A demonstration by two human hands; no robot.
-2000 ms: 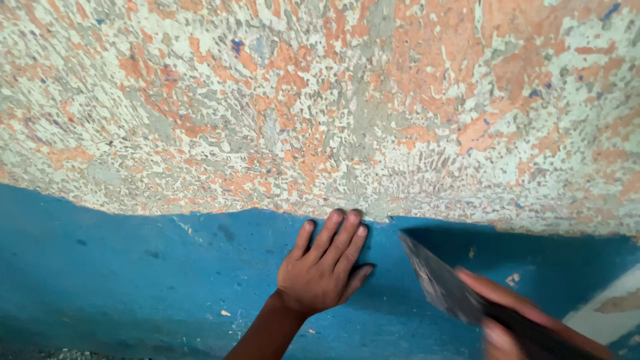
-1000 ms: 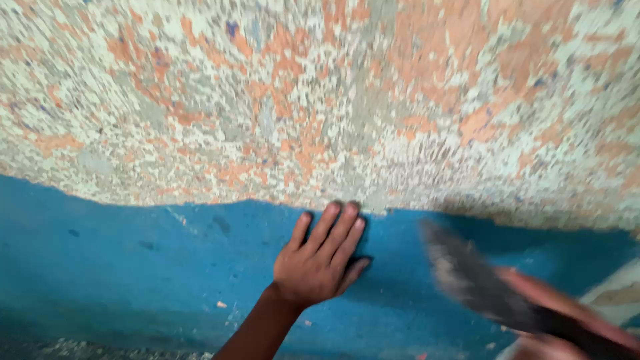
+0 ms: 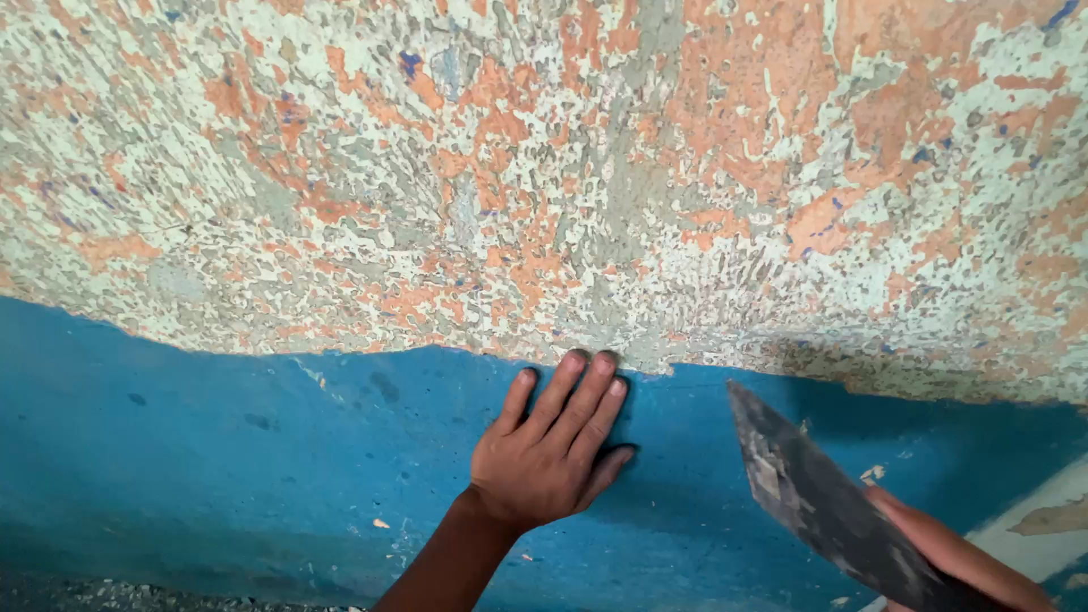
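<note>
My left hand [image 3: 548, 450] lies flat with spread fingers on the blue paint [image 3: 255, 442] of a wall, its fingertips at the ragged border with the scraped area. That scraped surface [image 3: 595, 187] above shows mottled pale green, orange and grey patches. At lower right, my right hand [image 3: 960, 552] grips a dark, worn scraper-like blade [image 3: 816, 501], partly cut off by the frame. The blade's tip points up and left, just below the paint border and to the right of my left hand. Whether the tip touches the wall cannot be told.
Small paint flakes [image 3: 872, 473] cling to the blue surface. A pale bare patch [image 3: 1037, 518] shows at the lower right. Rubble or debris [image 3: 110, 595] lies along the bottom left edge.
The blade in my right hand, blurred one second ago, is now sharper to see, its tip a little lower relative to the paint border. My left hand keeps its place on the wall.
</note>
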